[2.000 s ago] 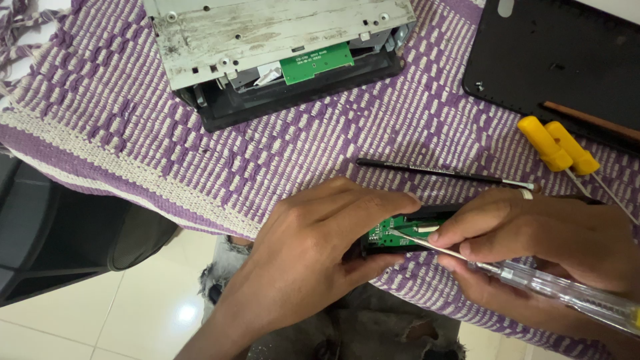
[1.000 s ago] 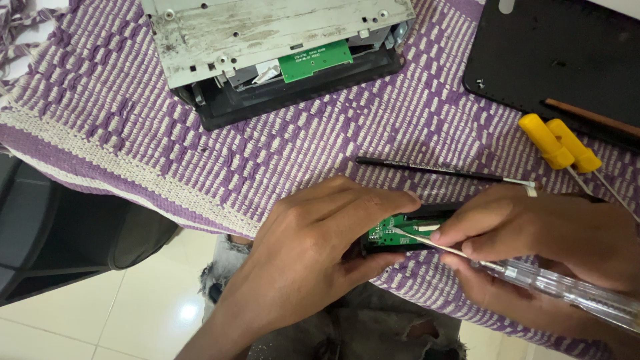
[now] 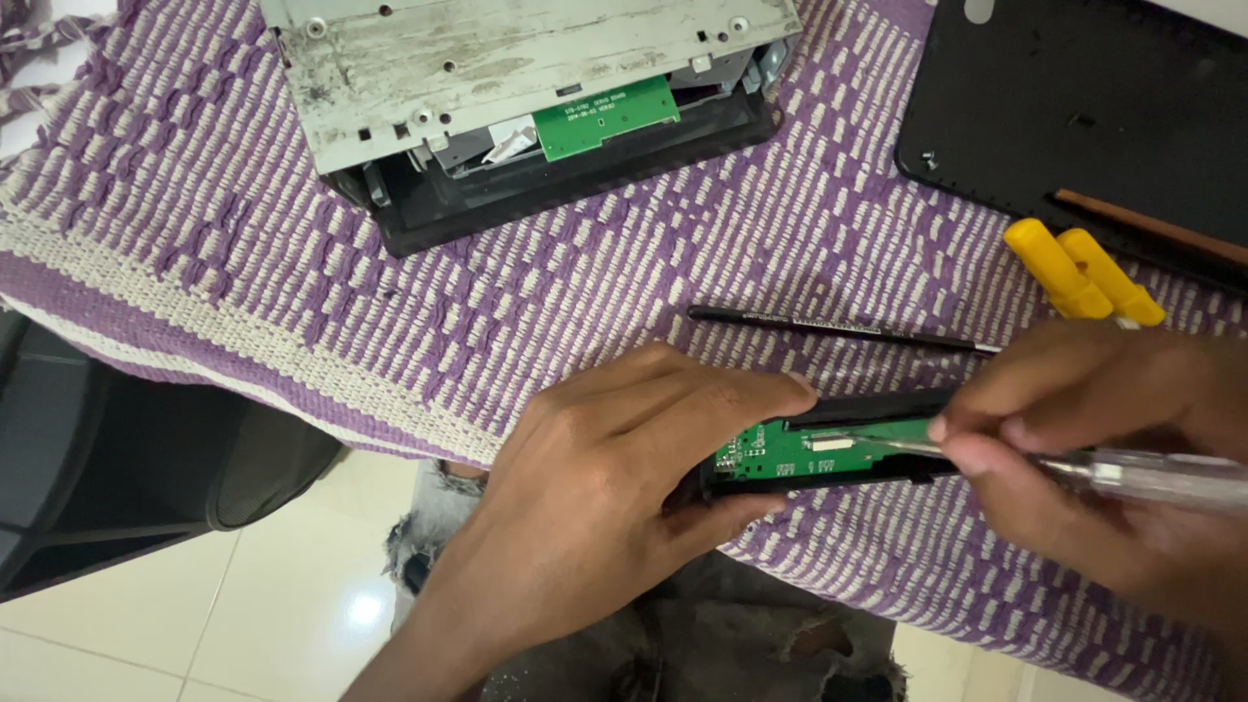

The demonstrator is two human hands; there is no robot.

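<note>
My left hand (image 3: 624,468) grips the left end of a black plastic housing (image 3: 868,405), thumb and fingers on opposite long edges. Inside the housing lies a green circuit board (image 3: 780,466) with a white connector (image 3: 832,444). My right hand (image 3: 1063,448) holds a screwdriver with a clear handle (image 3: 1160,478); its thin shaft points left, the tip beside the white connector. Whether the tip touches the board cannot be told. My right fingers hide the housing's right end.
A metal-cased electronic unit (image 3: 507,68) with a black front frame sits at the top. A thin black brush-like tool (image 3: 829,324), two yellow handles (image 3: 1082,268) and a black plastic panel (image 3: 1063,107) lie on the purple-and-white woven cloth (image 3: 546,273). A black chair (image 3: 107,439) stands lower left.
The screwdriver and my right hand have shifted; the tip was on the board's left part, left of the connector, and is now beside the connector. My left hand keeps its grip.
</note>
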